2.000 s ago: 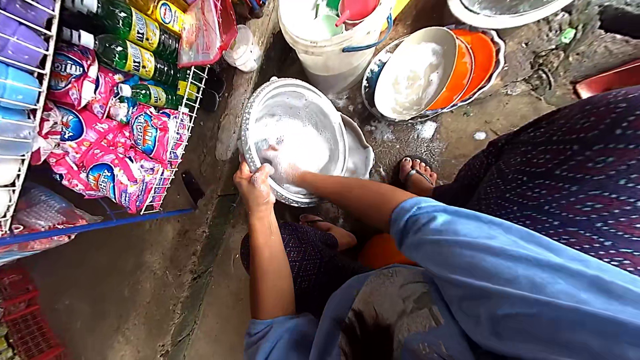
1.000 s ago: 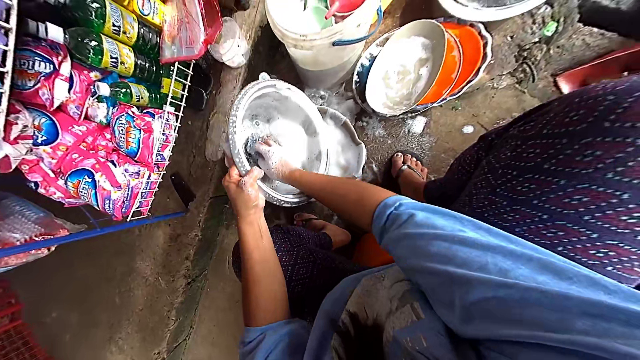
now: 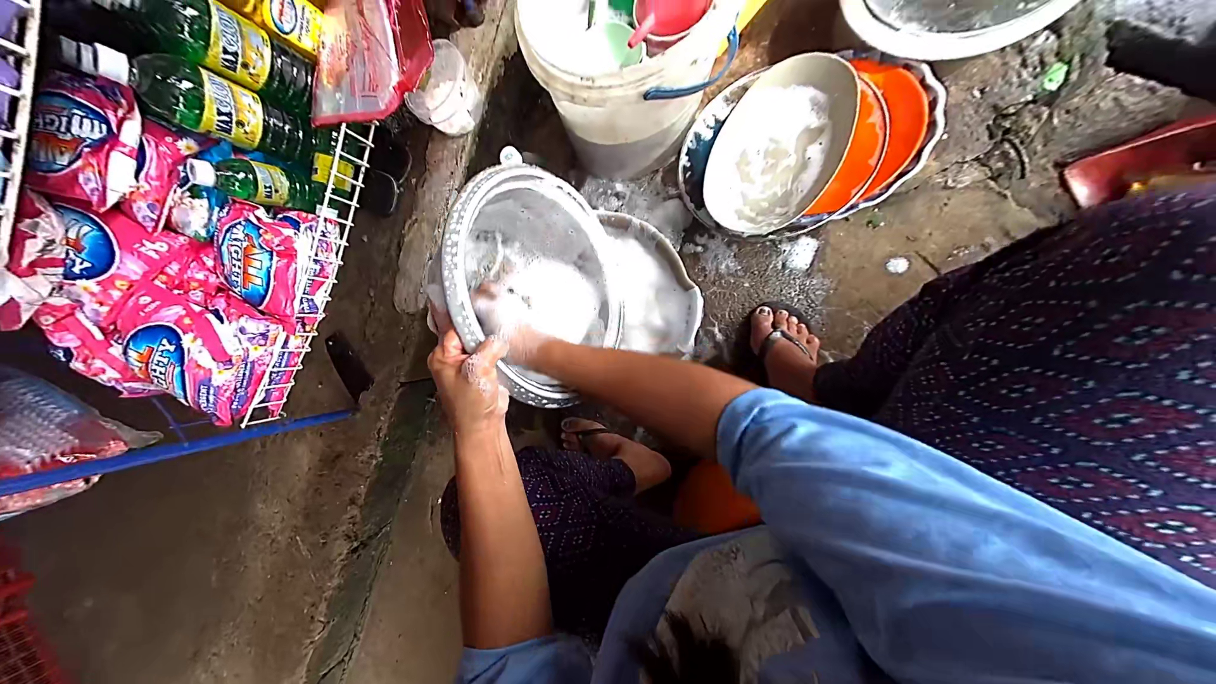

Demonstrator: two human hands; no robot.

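A round metal colander or basin (image 3: 454,256) with a patterned rim stands tilted, white suds inside. My left hand (image 3: 472,380) grips its lower left rim, foam on the fingers. Inside the vessel is my right hand (image 3: 508,318), blurred and partly covered by suds; whether it holds something cannot be seen. Behind and right of the vessel, touching it, a scalloped-edge basin (image 3: 692,309) holds sudsy water.
A white plastic bucket (image 3: 622,123) with cups stands beyond. To its right, a basin holds a soapy bowl (image 3: 831,95) and orange plates (image 3: 902,114). At left, a wire rack (image 3: 328,256) carries detergent packs (image 3: 166,351) and green bottles (image 3: 204,100). A metal-and-white basin (image 3: 950,47) is at top right.
My right hand has moved about inside the metal vessel, now nearer its left side. My left hand keeps its hold on the rim.
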